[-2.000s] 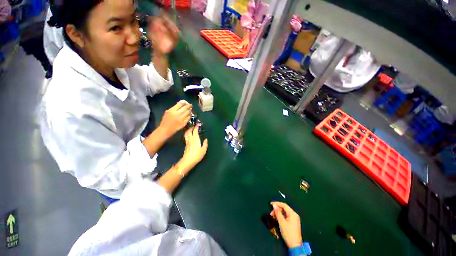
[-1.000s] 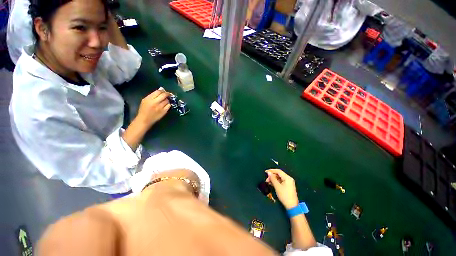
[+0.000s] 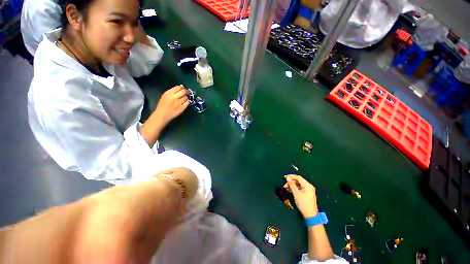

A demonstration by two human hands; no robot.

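Observation:
My left hand (image 3: 111,232) is large and blurred close to the camera at the lower left; its fingers are not clear. My right hand (image 3: 303,195), with a blue wristband, is low over the bench, thumb and forefinger close together. A dark display module (image 3: 282,194) with a gold-orange tail lies at its fingers, partly covered; whether they grip it cannot be told. An open watch housing (image 3: 272,235) lies between my arms. Another housing (image 3: 307,147) lies beyond my right hand. A second display (image 3: 350,191) with an orange tail lies to its right.
A metal post (image 3: 252,62) stands on the green bench, with shiny pieces at its foot. A person in a white coat (image 3: 82,113) works at the left near a bottle (image 3: 204,73). A red tray (image 3: 384,118) and black tray (image 3: 451,180) are at right. More parts lie at lower right.
My left hand has drawn back from beside the neighbour's hand to close under the camera. My right hand stays at the same display. The view has shifted, showing more parts at the lower right.

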